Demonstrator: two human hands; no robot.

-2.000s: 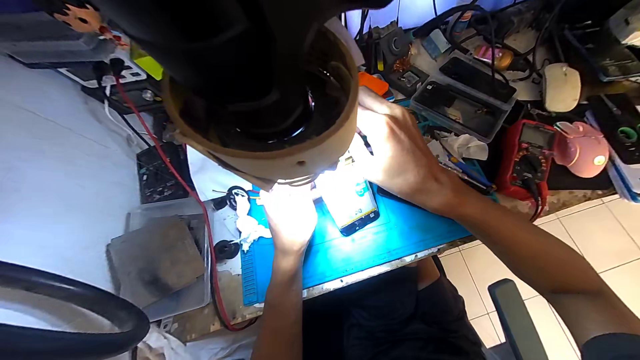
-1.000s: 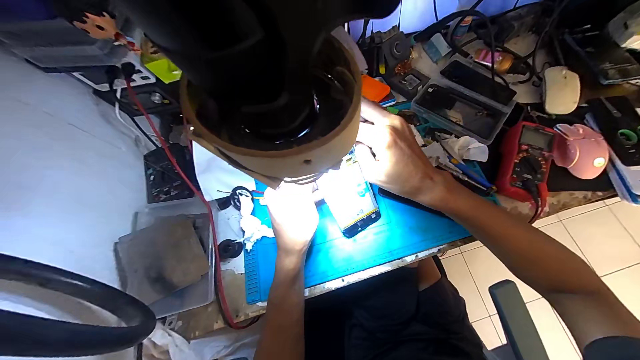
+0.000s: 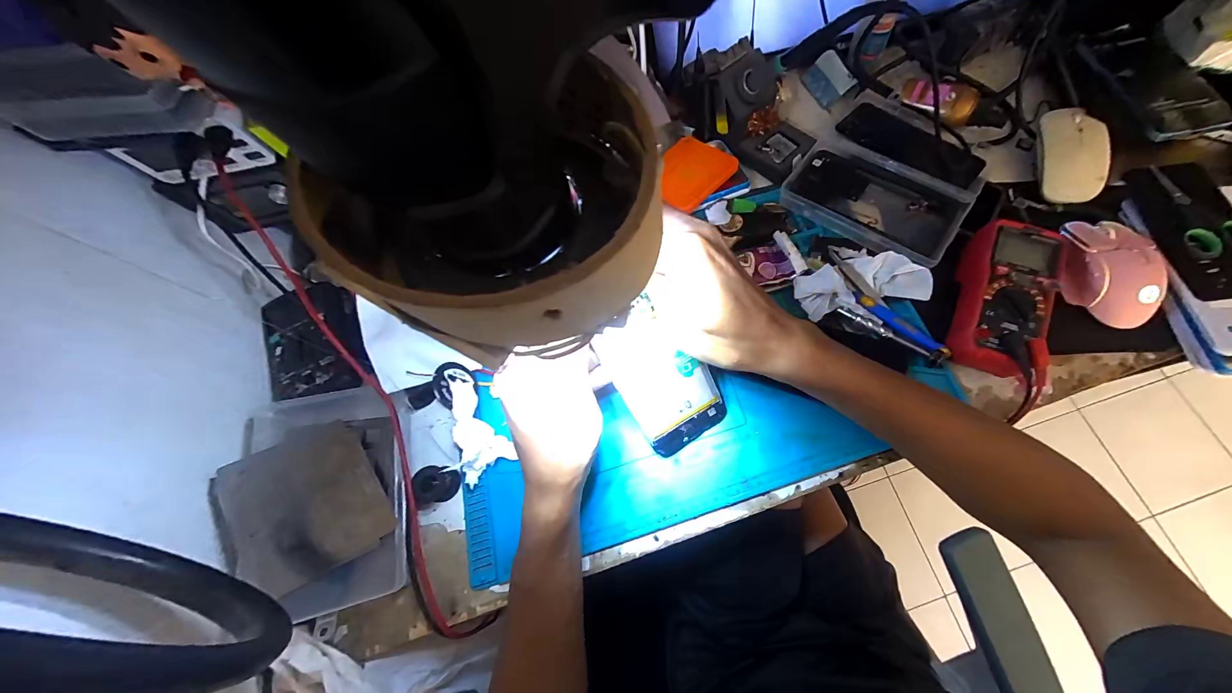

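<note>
A smartphone [image 3: 671, 395] with its inside partly exposed lies tilted on a blue work mat [image 3: 751, 452], under very bright light. My left hand [image 3: 553, 414] is at the phone's left side, its fingers washed out by glare and partly behind the round rim of a microscope or lamp head [image 3: 481, 318]. My right hand [image 3: 717, 298] rests over the phone's upper right part, the fingertips hidden by that same rim. Whether either hand holds a tool cannot be seen.
To the right are a red multimeter [image 3: 1006, 298], a pink object [image 3: 1116, 274], a clear plastic box [image 3: 885, 202] and a computer mouse [image 3: 1073, 154]. Crumpled tissue [image 3: 476, 433], a red cable [image 3: 395, 414] and a tray with a brown pad [image 3: 303, 505] lie at left.
</note>
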